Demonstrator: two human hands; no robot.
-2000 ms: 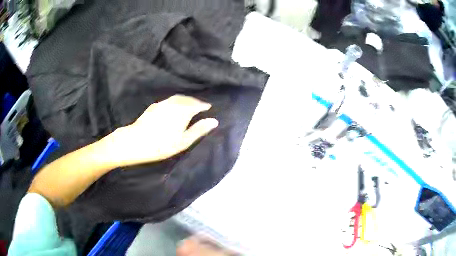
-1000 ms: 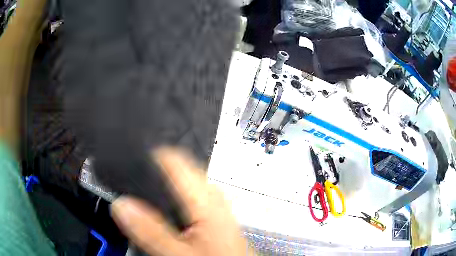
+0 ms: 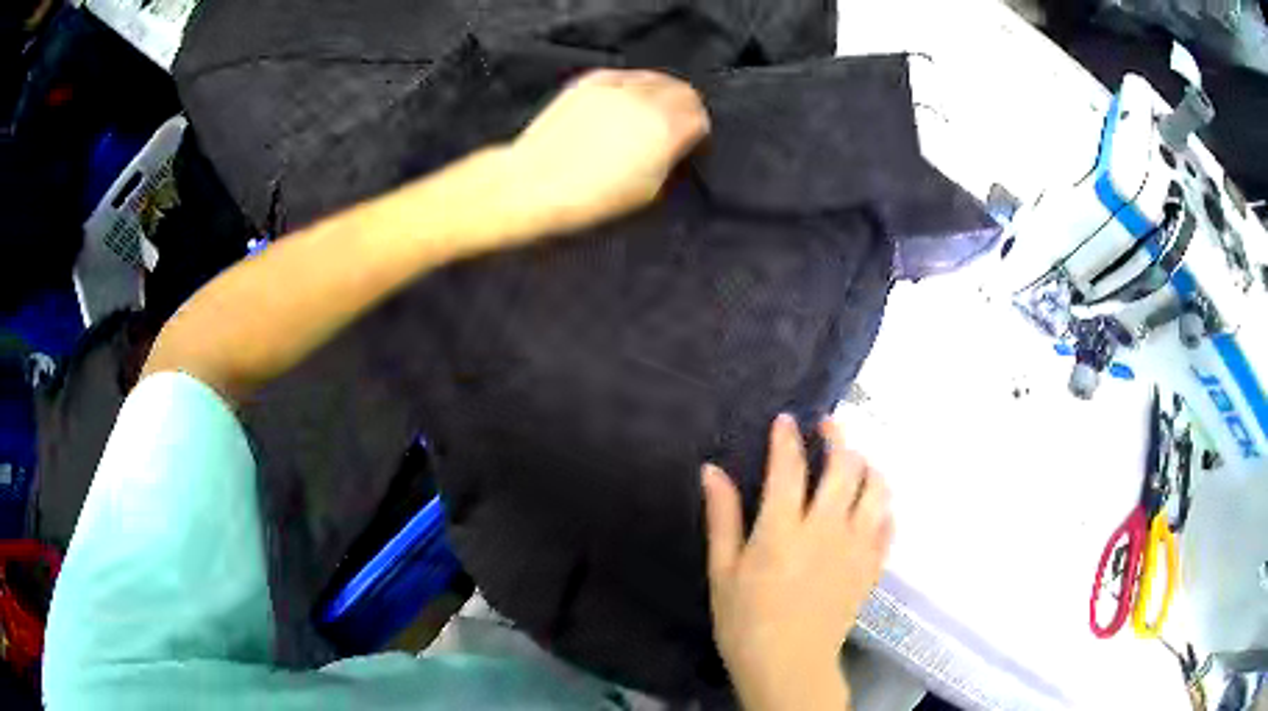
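A large black cloth panel [image 3: 598, 361] covers the left and middle of the white table and hangs over its front edge. My left hand [image 3: 612, 146] is curled shut on the cloth near its upper fold; its fingertips are hidden. My right hand [image 3: 802, 556] lies palm down on the panel's lower right edge, fingers spread. A folded corner of the cloth reaches toward the white and blue sewing machine [image 3: 1133, 208], whose needle area is beside it.
Scissors [image 3: 1138, 563] with red and yellow handles lie at the right. A small pair of snips lies at the lower right. A measuring scale [image 3: 925, 646] runs along the front table edge. A blue crate [image 3: 389, 570] stands below the cloth, and a white basket [image 3: 132, 229] at the left.
The cloth, raised close to the camera a second ago, now lies spread on the table. My left hand is on its upper part, my right hand flat at its edge. The view has shifted left.
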